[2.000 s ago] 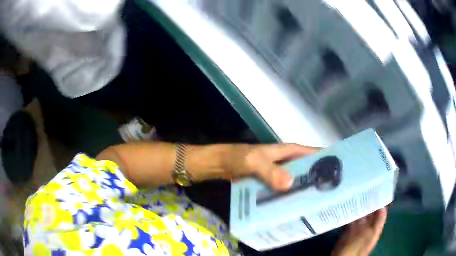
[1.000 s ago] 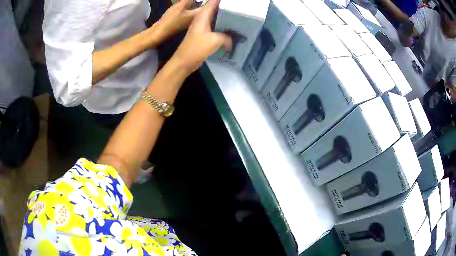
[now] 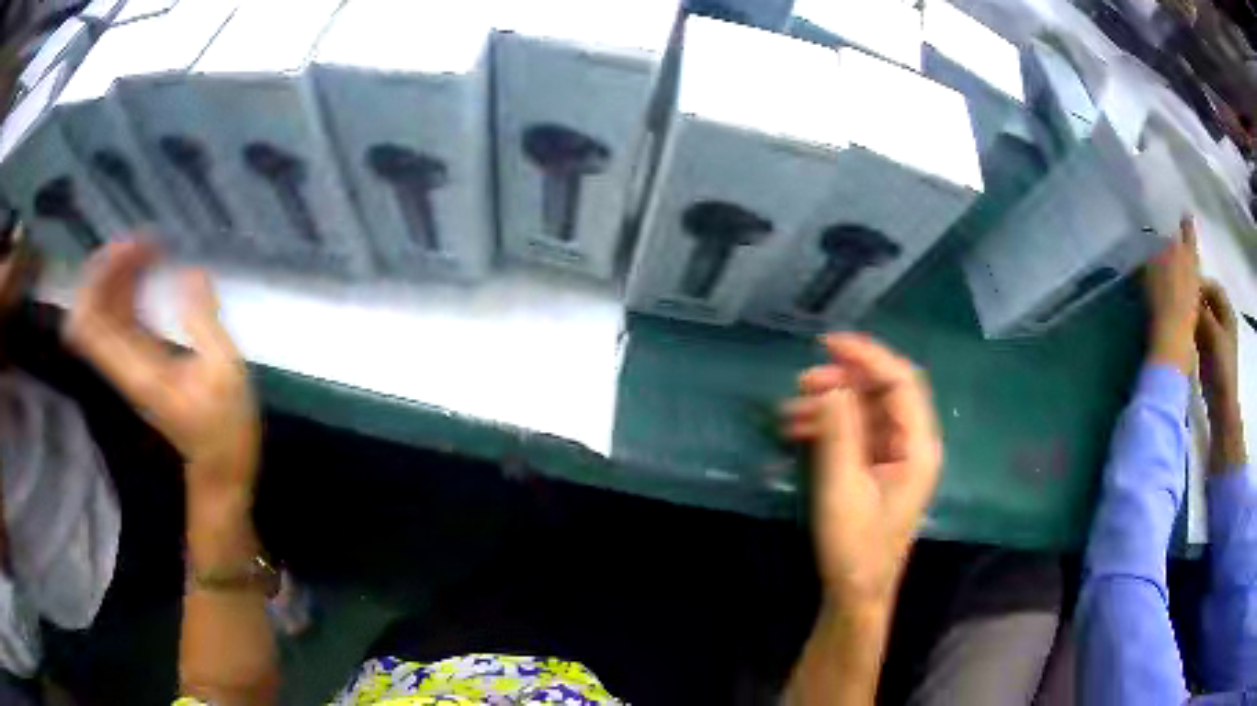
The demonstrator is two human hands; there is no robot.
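Upright retail boxes (image 3: 558,152) with white tops and dark fan pictures stand in a row in front of me. My left hand (image 3: 172,352) is raised at the left over the white sheet's edge, fingers apart and blurred, with no box in it. My right hand (image 3: 869,462) is over the green table edge, below the two nearest boxes (image 3: 804,193), fingers curled and apart. It holds no box; whether something tiny is at its fingertips is too blurred to tell.
The white sheet (image 3: 455,345) lies under the left boxes on the green tabletop (image 3: 1020,414). At the right a person in blue sleeves (image 3: 1137,538) has hands at a tilted box (image 3: 1068,228). A neighbour's pale clothing (image 3: 55,497) shows at the far left. More boxes stand behind.
The view has swung to the right. My left hand has left the box at the far end of the row. My right hand and the blue-sleeved neighbour have come into view.
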